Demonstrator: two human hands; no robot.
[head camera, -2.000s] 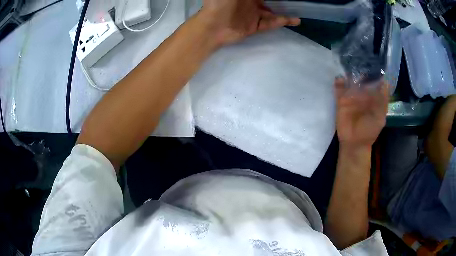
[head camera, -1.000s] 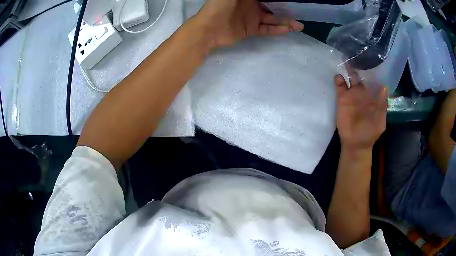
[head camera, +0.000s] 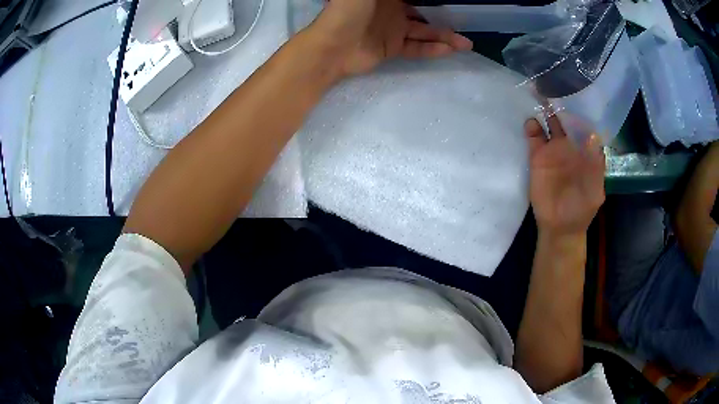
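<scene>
A black part in crinkled clear plastic film (head camera: 579, 59) is tilted at the upper right. My right hand (head camera: 568, 173) is below it, palm up, with thumb and forefinger at the film's lower edge; whether they pinch it I cannot tell. My left hand (head camera: 394, 35) is at the top centre, partly cut off by the frame edge, its visible fingers stretched out with nothing seen in them. A white foam sheet (head camera: 418, 158) lies between my hands. A translucent plastic piece (head camera: 497, 17) lies behind it.
Translucent tubs (head camera: 674, 91) stand at the right, near another person's arm (head camera: 698, 197). A white power strip (head camera: 154, 71), a white adapter (head camera: 209, 20) with a looped cable and a black cord (head camera: 112, 134) are at the left. The bench's green edge (head camera: 646, 172) shows at right.
The black part in film was upright, then tilted, and now sits slightly further left and higher. My right hand's fingers have drawn down a little from it. My left hand is nearly still.
</scene>
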